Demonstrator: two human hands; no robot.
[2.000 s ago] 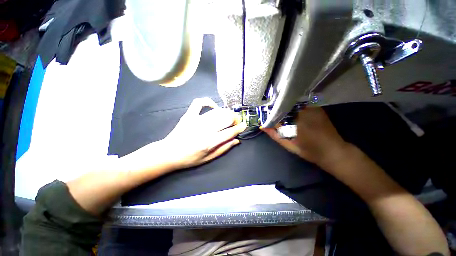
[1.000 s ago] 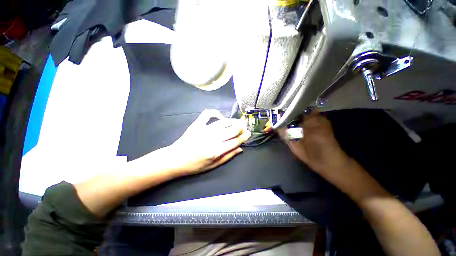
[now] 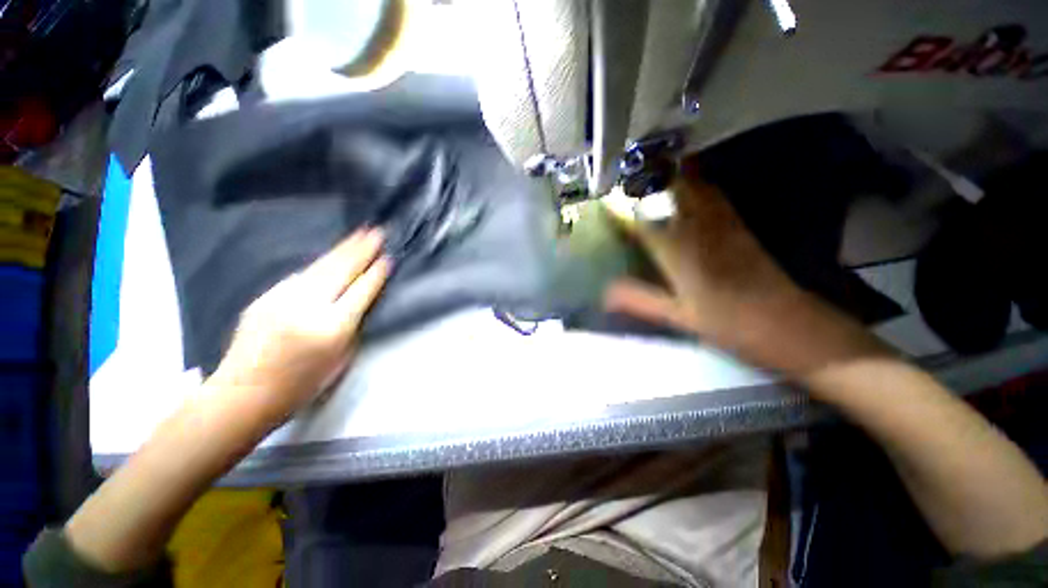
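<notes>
The black cloth panel [image 3: 276, 207] lies bunched and blurred on the left of the machine table and reaches to the needle area. My left hand [image 3: 305, 316] is on the cloth near its front edge, fingertips on the folds; whether it grips cannot be told. My right hand [image 3: 701, 270] is just right of and in front of the presser foot [image 3: 569, 207], blurred, with its fingers apart over dark cloth. A small pale object is at its fingers. The sewing machine head [image 3: 644, 69] stands above.
The white table [image 3: 460, 391] has a ruler strip [image 3: 552, 439] along its front. Dark cut pieces [image 3: 190, 57] lie at the far left. More dark cloth [image 3: 793, 184] is behind my right hand. A yellow bin [image 3: 230, 538] is below, and coloured crates [image 3: 23, 230] stand left.
My left hand has moved left, away from the needle. The cloth has shifted left and bunched up, baring white table in front. My right hand's fingers have spread. The view has shifted.
</notes>
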